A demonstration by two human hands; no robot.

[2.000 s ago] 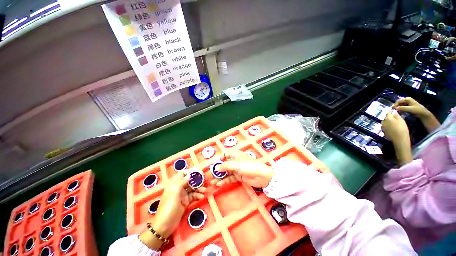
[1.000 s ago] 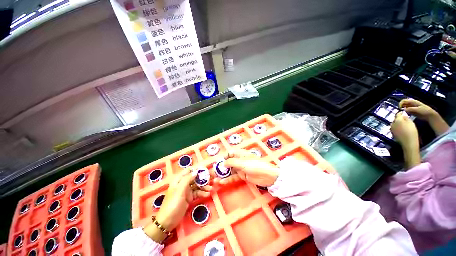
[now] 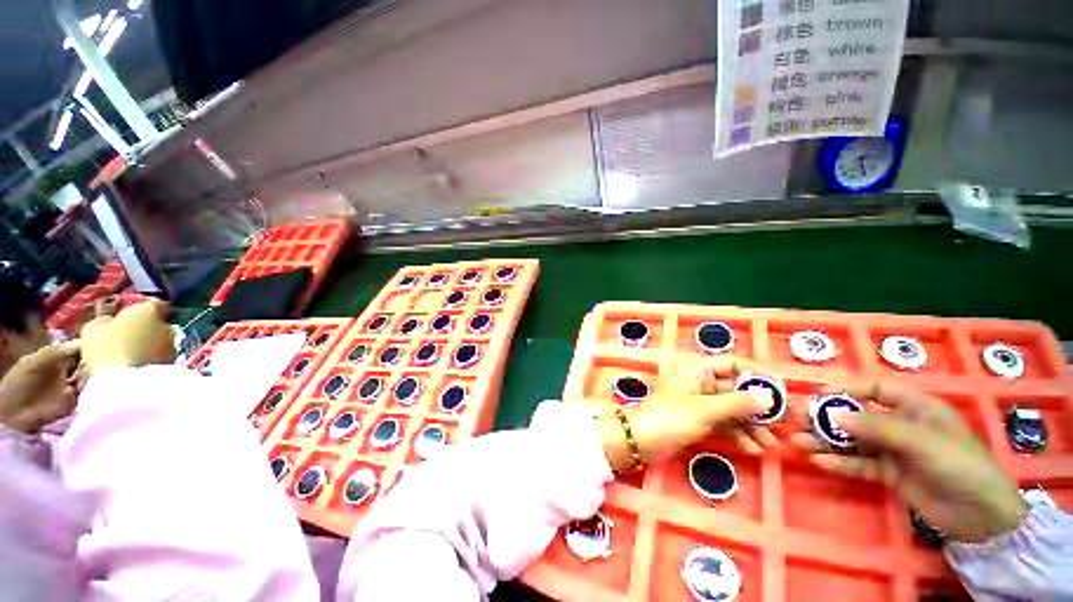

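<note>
My left hand (image 3: 694,414) holds a round watch head (image 3: 761,400) by its rim over the large-pocket orange tray (image 3: 830,517). My right hand (image 3: 930,453) holds a second watch head (image 3: 835,420) beside it, with fingertips on its face, which shows a bright white patch. The two watch heads are close together but apart. Dark-faced watch heads lie in the tray's left pockets, such as one (image 3: 713,476) below my left hand. White-backed round units (image 3: 904,352) lie in the far row. Some middle pockets hold nothing.
A small-pocket orange tray (image 3: 500,353) with rows of dark round faces stands left. Beyond it are another tray, a white sheet (image 3: 250,370) and a neighbouring worker's hands (image 3: 127,335). A colour chart, blue clock (image 3: 862,159) and clear packet (image 3: 986,214) are at the back.
The view has swung left, bringing the left trays and left neighbour in and the right-hand worker and black trays out. Both hands still hold their watch heads over the tray.
</note>
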